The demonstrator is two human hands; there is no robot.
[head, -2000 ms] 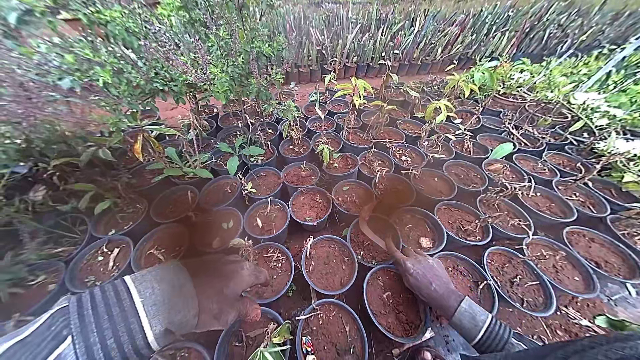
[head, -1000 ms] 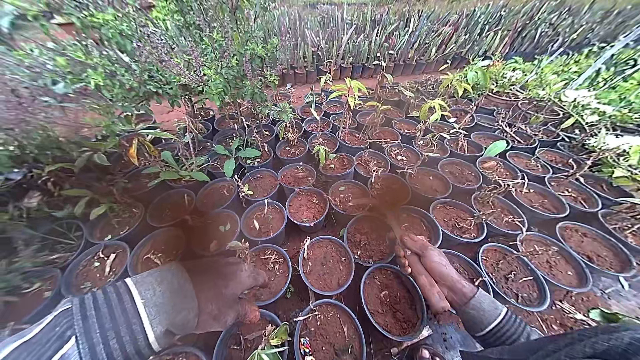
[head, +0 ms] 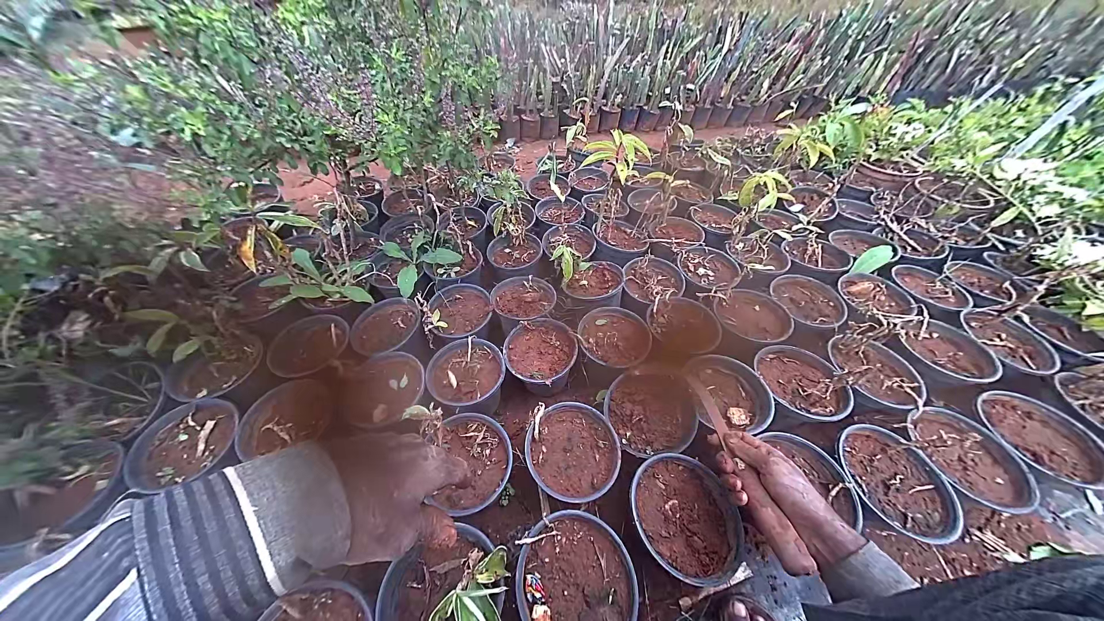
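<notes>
My left hand, in a grey striped sleeve, reaches to the rim of a black plastic pot holding reddish soil and dry bits. Part of that hand is blurred, and whether it grips anything does not show. My right hand is closed around a thin, flat, brownish tool or strip, whose far end points up and left over the pots and fades into a blur. Just left of this hand stands a soil-filled pot. A pot with a leafy seedling is below my left hand.
Many soil-filled pots stand close together all around, some with dry stems or small plants. Bushy plants grow at the left, leafy plants at the right. Rows of upright, spiky-leaved plants in dark containers line the back.
My right hand has turned from palm down over a pot rim, two seconds ago, to fingers folded around the thin tool, a little further right. My left hand stays at about the same place.
</notes>
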